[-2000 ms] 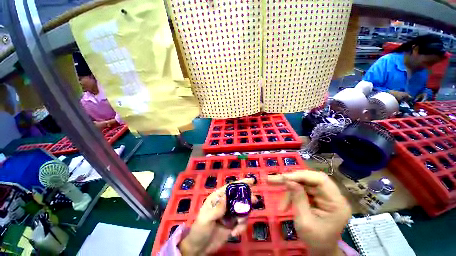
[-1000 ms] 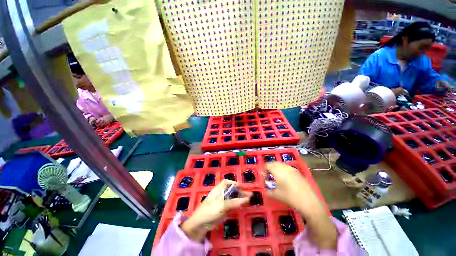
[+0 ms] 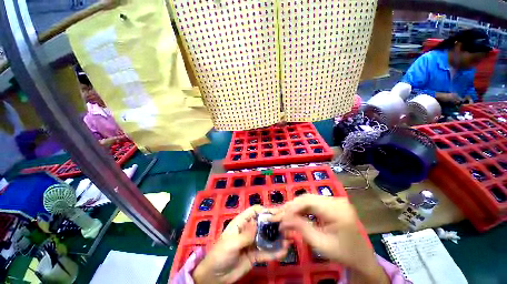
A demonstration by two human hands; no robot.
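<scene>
A small watch body [image 3: 269,232] with a dark face and silver rim is held over the near red tray [image 3: 192,244]. My left hand [image 3: 233,249] grips it by its sides, with the fingers around its lower edge. My right hand [image 3: 331,230] is close beside it, its fingertips at the watch's upper right; they are blurred, and I cannot tell if they hold anything. The near tray has dark watches in its pockets, partly hidden by my hands.
A second red tray [image 3: 229,158] lies beyond. Stacked red trays [image 3: 467,191], a dark round fan [image 3: 401,161] and a notebook [image 3: 425,258] are at right. A metal post [image 3: 94,133], green fan [image 3: 60,198] and white paper [image 3: 127,268] are at left. Printed sheets [image 3: 239,61] hang above.
The right hand has moved from the tray's upper pockets back down to the watch. The left hand has turned the watch so its dark face shows. The view has shifted slightly.
</scene>
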